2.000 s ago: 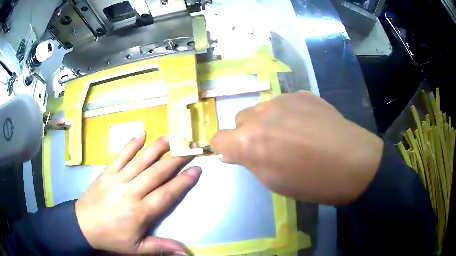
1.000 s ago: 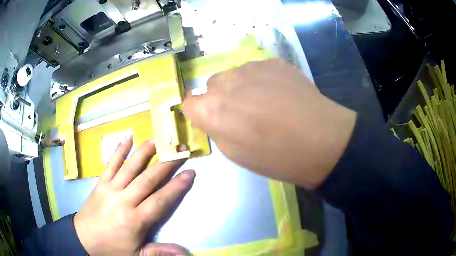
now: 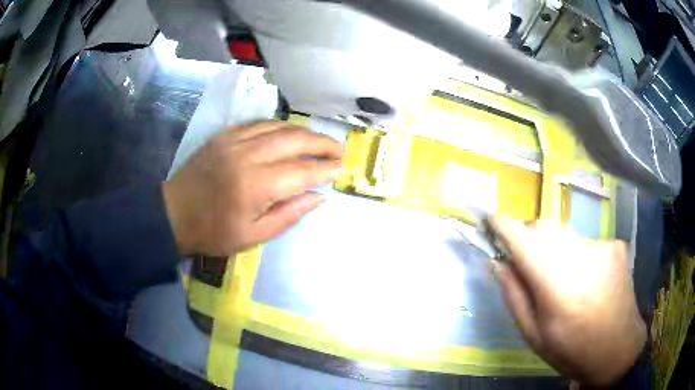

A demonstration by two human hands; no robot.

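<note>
The yellow clamp frame (image 3: pixel 552 152) lies with a yellow panel (image 3: pixel 427 171) under it on the pale taped base plate (image 3: pixel 343 266), below the sewing head (image 3: pixel 328 53). My left hand (image 3: pixel 244 187) is at the left end of the frame, fingertips touching the yellow edge; whether it grips anything is hard to see. My right hand (image 3: pixel 571 297) is closed around a small pointed hand tool (image 3: pixel 491 236), its metal tip near the panel's front edge. Strong glare covers the middle of the plate.
Yellow tape (image 3: pixel 228 327) crosses at the plate's front left corner. A thick pale blurred tube (image 3: pixel 495 57) arches over the frame to a lamp (image 3: pixel 632 129). Yellow strips (image 3: pixel 674 327) stand at the far right. A metal bracket (image 3: pixel 571 38) is behind.
The view has swung left. My left hand has moved from the frame's front edge to its left end. My right hand has moved to the front right, and the tool now shows.
</note>
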